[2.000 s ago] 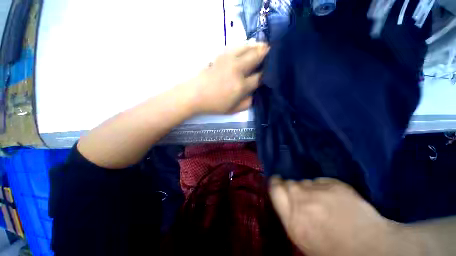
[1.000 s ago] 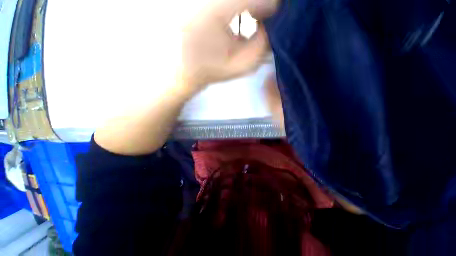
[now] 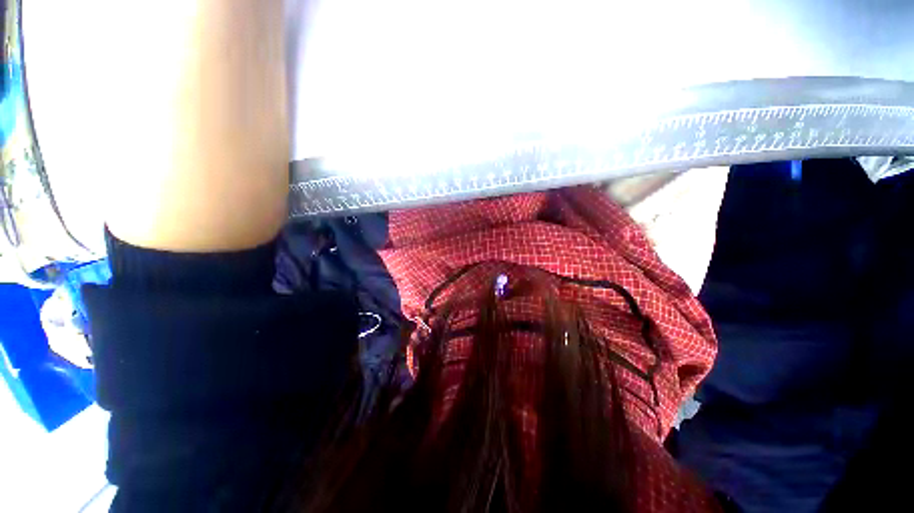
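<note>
My left forearm, in a black sleeve, reaches up over the white table (image 3: 451,80) at the left. My left hand is cut off by the top edge of the picture. My right hand is not in view. Dark navy cloth (image 3: 792,331) hangs or lies below the table edge at the right. Whether it is the garment handled before, I cannot tell. The sewing machine is out of the picture.
A grey measuring tape (image 3: 641,150) runs along the table's front edge. A red checked garment (image 3: 601,250) and long hair are below it. Brown tape (image 3: 30,190) covers the table's left edge. A blue crate (image 3: 45,371) stands at lower left.
The view has tilted down to the table's front edge. My left hand has gone out past the top. The navy garment has left the tabletop in view, and my right hand no longer shows.
</note>
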